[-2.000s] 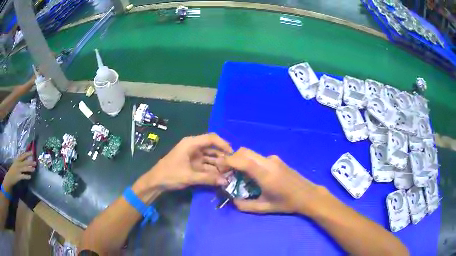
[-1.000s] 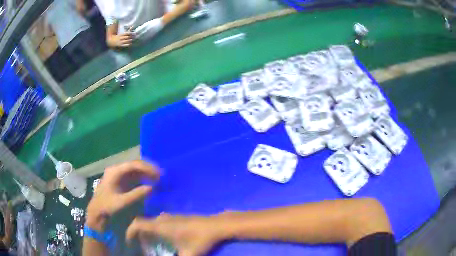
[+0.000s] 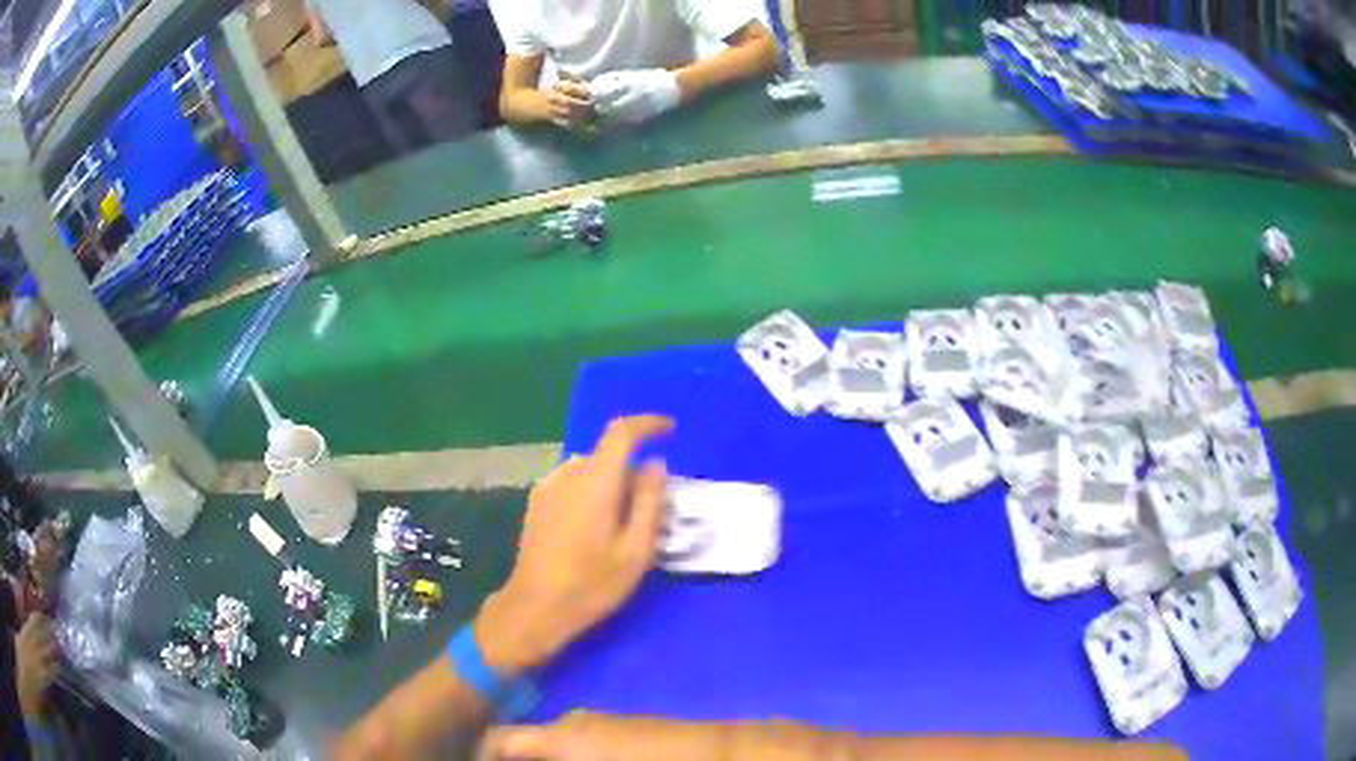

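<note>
A white socket housing (image 3: 724, 526) is over the blue sheet (image 3: 877, 639), near its left side. My left hand (image 3: 588, 528), with a blue wrist band, has its fingers on the housing's left end and hides that end. My right forearm (image 3: 773, 743) crosses the bottom edge. My right hand (image 3: 558, 739) is mostly cut off there, so whether it holds anything is hidden. Many more white housings (image 3: 1101, 476) lie in an overlapping pile on the sheet's right side.
Two squeeze bottles (image 3: 308, 483), green-board subassemblies (image 3: 226, 647) and a part with a yellow block (image 3: 427, 592) are on the dark bench at left. The green belt (image 3: 684, 283) carries small assemblies (image 3: 580, 223). A person with a gloved hand (image 3: 632, 92) is across the belt.
The lone housing has moved left across the sheet to my left hand. My right hand has dropped to the bottom edge; the dark green unit seen in my hands earlier is out of sight. The view has shifted.
</note>
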